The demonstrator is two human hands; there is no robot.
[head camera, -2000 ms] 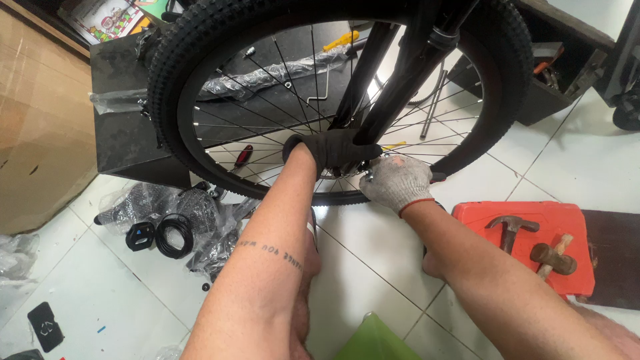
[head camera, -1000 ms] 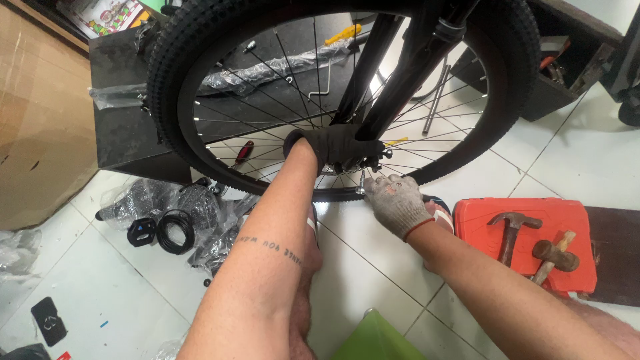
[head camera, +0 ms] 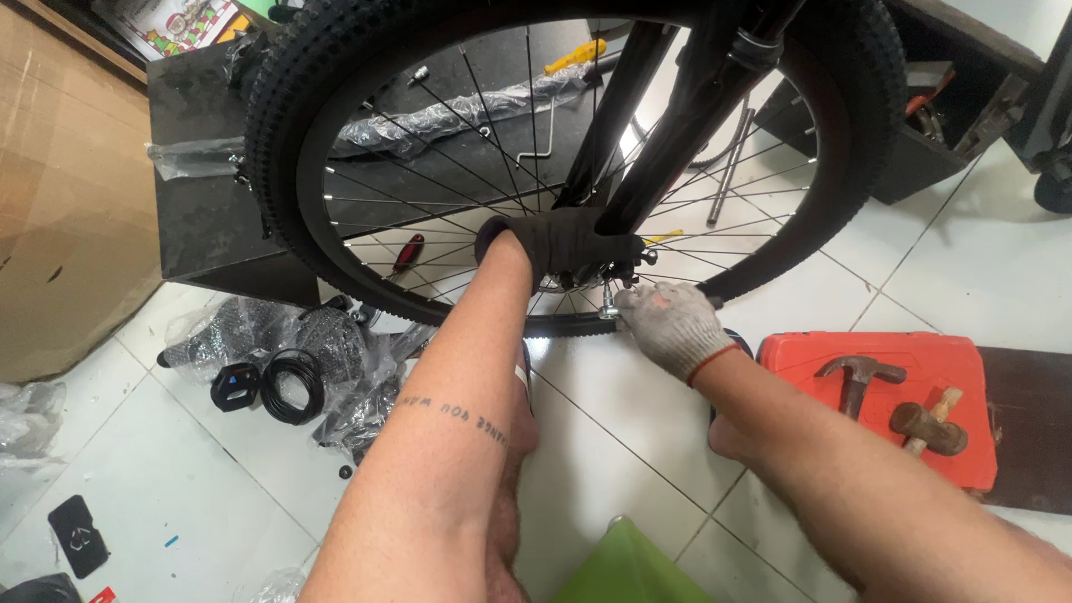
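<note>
A bicycle wheel with a knobby black tyre (head camera: 871, 126) stands before me between the legs of a black suspension fork (head camera: 695, 109). My left hand (head camera: 569, 247), in a black glove, is closed around the lower fork leg beside the hub; its fingertips reach the small dark parts of what looks like a brake caliper (head camera: 621, 272). My right hand (head camera: 674, 322), in a grey knit glove with a red cuff, grips a chrome ratchet or socket handle (head camera: 609, 308). That tool's shaft points up at the dark parts below my left fingers. The fastener itself is hidden.
Right: a red tool case (head camera: 779, 356) bearing a claw hammer (head camera: 856, 377) and a mallet (head camera: 930, 427). Left: bubble-wrapped parts (head camera: 243, 335), a coiled black cable (head camera: 291, 387). Behind the wheel: a black box (head camera: 209, 209), a red screwdriver (head camera: 408, 254), a metal tube (head camera: 731, 167). A green stool corner (head camera: 628, 561) lies below.
My right hand has shifted slightly down and left from its place two seconds ago, and the chrome tool now shows clearly beside it. My left hand stays on the fork leg.
</note>
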